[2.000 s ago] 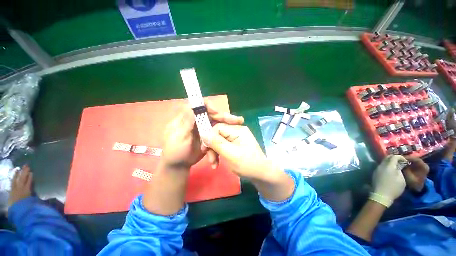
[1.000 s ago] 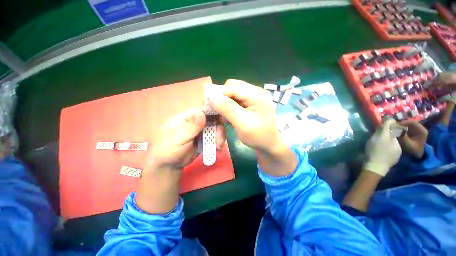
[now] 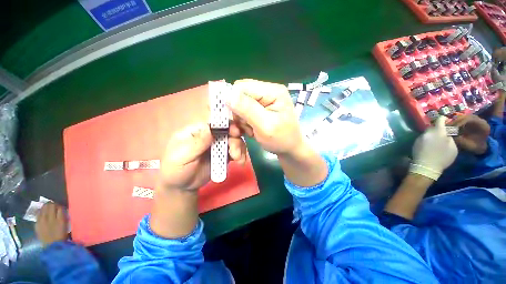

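A white perforated watch strap is held upright over the red mat, its rounded end down and a dark band across its middle. My left hand is bare and holds it at the dark band from the left. My right hand is bare and pinches the upper part from the right. Some fingertips are hidden behind the strap. Another perforated strap and a short perforated piece lie on the red mat.
A pile of loose straps lies on a clear plastic sheet to the right. A red parts tray stands farther right, beside a neighbour's gloved hand. Another person's hand holds a white piece at left.
The strap's rounded end now points down, and my right hand has moved to its upper part, which has come into view. The camera view has shifted. A neighbour's hand has reappeared at left.
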